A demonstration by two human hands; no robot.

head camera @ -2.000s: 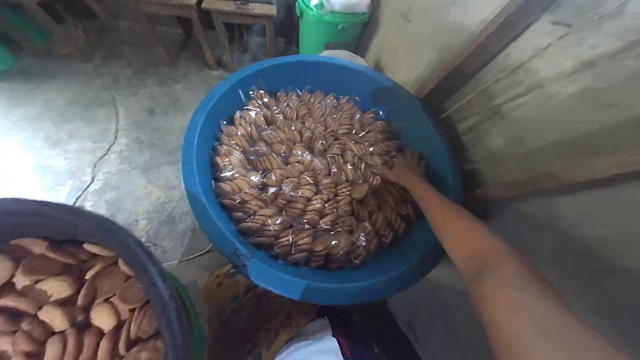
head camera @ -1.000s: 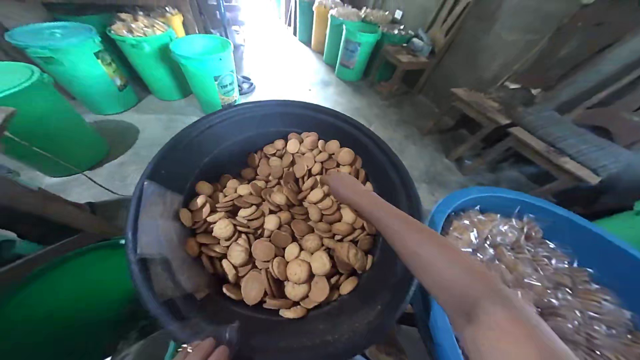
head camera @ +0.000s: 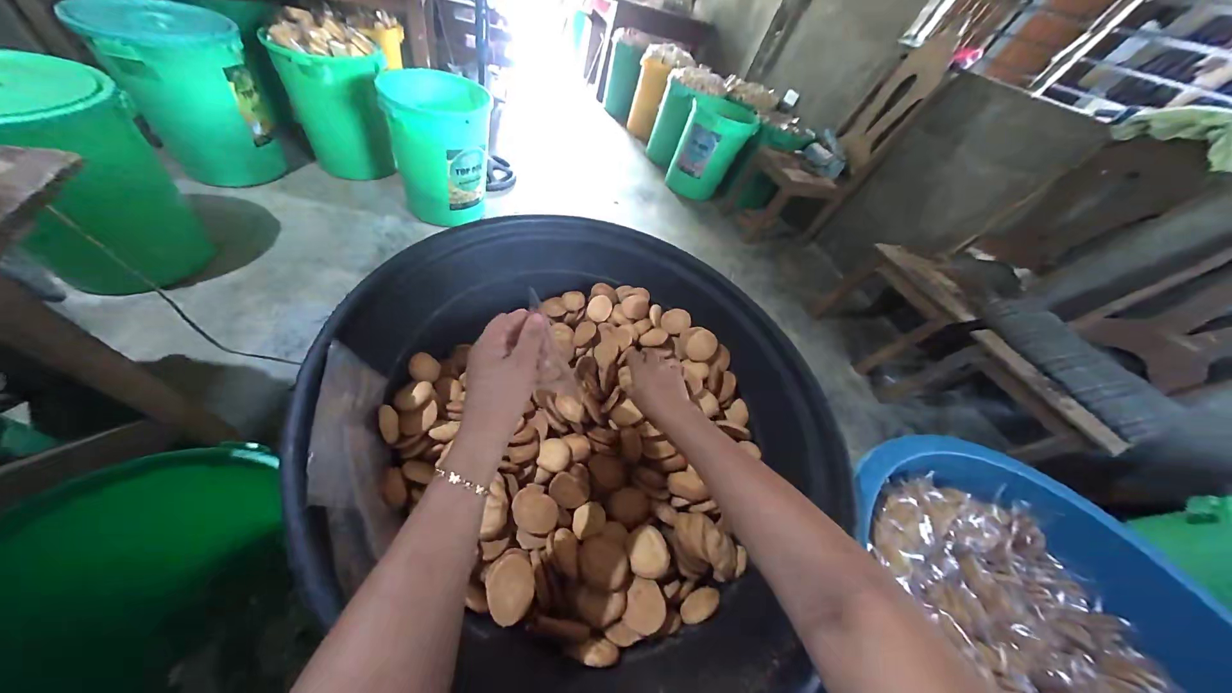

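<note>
A wide black plastic tub [head camera: 799,414] holds a heap of round brown biscuits [head camera: 568,481]. Over the heap's far part, my left hand [head camera: 508,351] pinches a clear plastic bag [head camera: 551,361], which hangs toward the biscuits. My right hand [head camera: 656,377] is right of the bag, its fingers down among the biscuits; whether it grips any is hidden. A flattened sheet of clear plastic [head camera: 339,443] lies against the tub's left wall. At the lower right, a blue basin [head camera: 1068,510] holds clear packs of biscuits [head camera: 982,568].
Green buckets [head camera: 438,135] stand at the back left, one filled with packs. More green and yellow buckets [head camera: 707,144] line the back right. Wooden stools [head camera: 924,279] stand at the right. A large green bucket [head camera: 144,510] is at the lower left, below a cord [head camera: 183,313].
My left hand has come from the tub's near edge to above the heap, with a clear bag in it. My right hand, at the basin two seconds ago, is over the biscuits in both later frames.
</note>
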